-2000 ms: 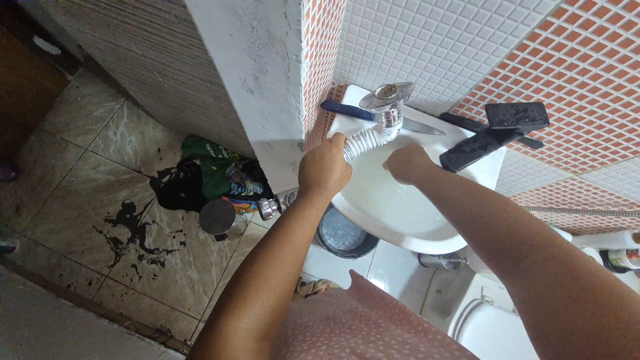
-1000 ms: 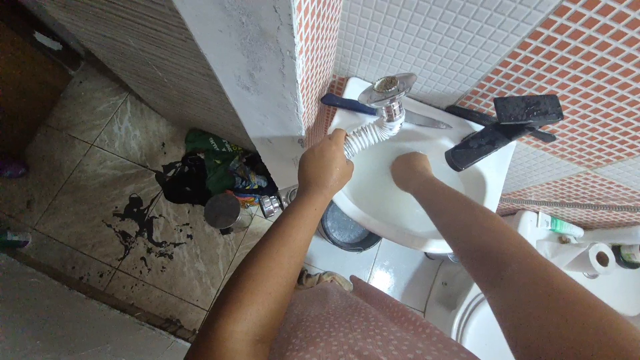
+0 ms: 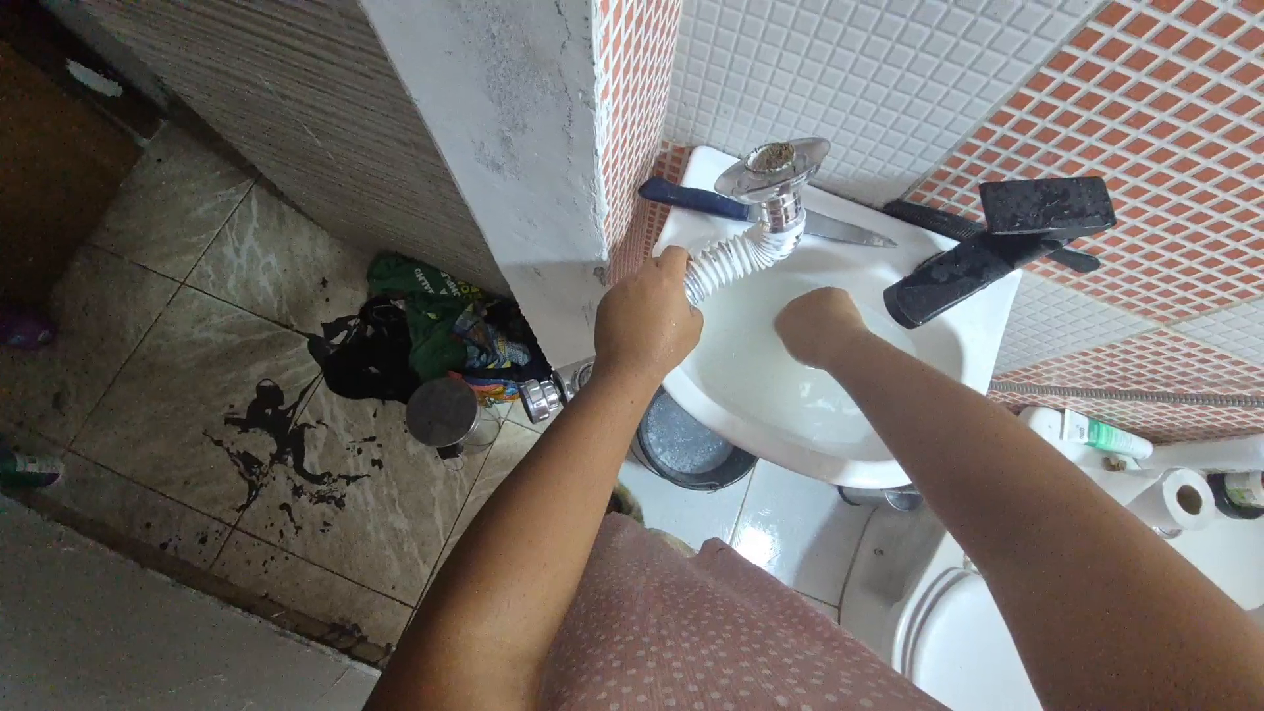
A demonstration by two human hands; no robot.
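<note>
My left hand (image 3: 647, 318) is closed around a flexible corrugated drain pipe (image 3: 746, 259), over the left rim of a white washbasin (image 3: 701, 380). The pipe's upper end has a chromed flange (image 3: 772, 168) with dirt in its opening; a chromed fitting (image 3: 541, 400) shows beyond my left wrist. My right hand (image 3: 822, 328) is down in the cloudy water (image 3: 780, 390) of the basin, fingers bent and hidden, so whether it holds anything cannot be told. A knife with a blue handle (image 3: 706, 200) lies on the basin's back ledge, passing behind the pipe. The black faucet (image 3: 953, 276) stands right of my right hand.
Under the basin is a dark bucket (image 3: 691, 444) with greyish liquid. Left of it, crumpled cloths (image 3: 425, 326), a metal-lidded container (image 3: 442, 413) and black splatters (image 3: 286, 444) lie on the floor tiles. A toilet (image 3: 963, 642) and a paper roll (image 3: 1175, 499) are at the lower right.
My right hand has moved slightly right and down within the basin since two seconds ago. My left hand keeps its hold on the corrugated pipe.
</note>
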